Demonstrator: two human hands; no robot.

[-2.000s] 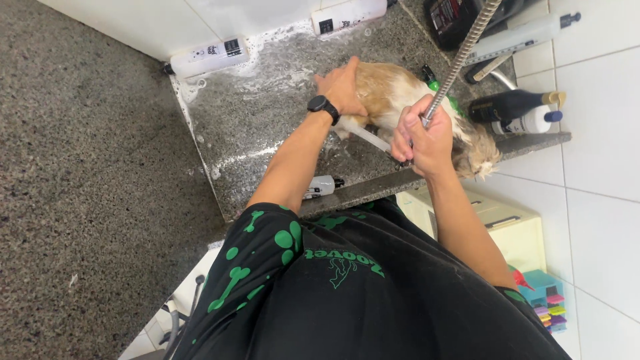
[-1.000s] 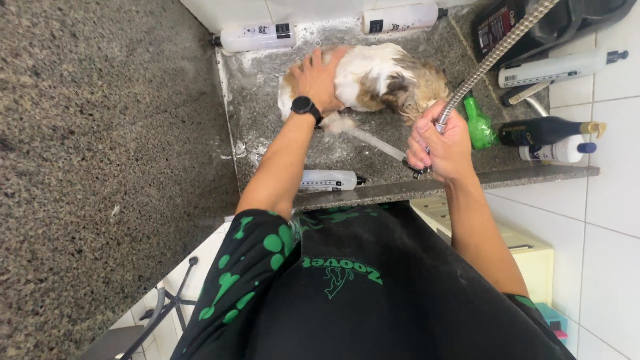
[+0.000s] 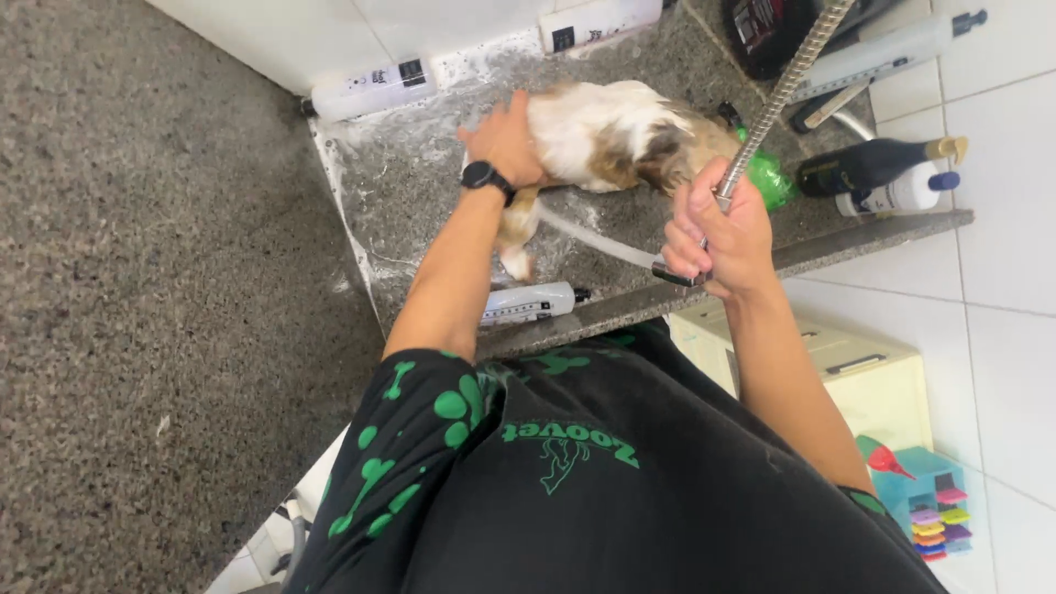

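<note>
A small wet dog with white and brown fur (image 3: pixel 606 136) stands on the speckled stone basin floor, its head largely hidden behind my right hand. My left hand (image 3: pixel 507 140), with a black watch at the wrist, lies spread over its hindquarters, fingers apart. Below that wrist a brown and white leg or tail (image 3: pixel 516 239) shows. My right hand (image 3: pixel 722 227) is closed around the handheld shower head (image 3: pixel 678 274), where the ribbed metal hose (image 3: pixel 780 99) joins. A water jet (image 3: pixel 590 239) runs left from it to the dog's rear. Beside the head lies a green translucent item (image 3: pixel 767 177).
White bottles (image 3: pixel 371 89) (image 3: pixel 598 25) lie along the back wall, another white bottle (image 3: pixel 528 304) by the front ledge (image 3: pixel 874 239). At the right are a black bottle (image 3: pixel 866 167), a white bottle (image 3: pixel 895 194) and a dark jug (image 3: pixel 763 37). Cream drawers (image 3: pixel 874 388) stand below.
The dog's head, low over the front ledge two seconds ago, is now farther back in the basin behind my right hand. The dog's body has turned. My right hand keeps its grip on the shower head.
</note>
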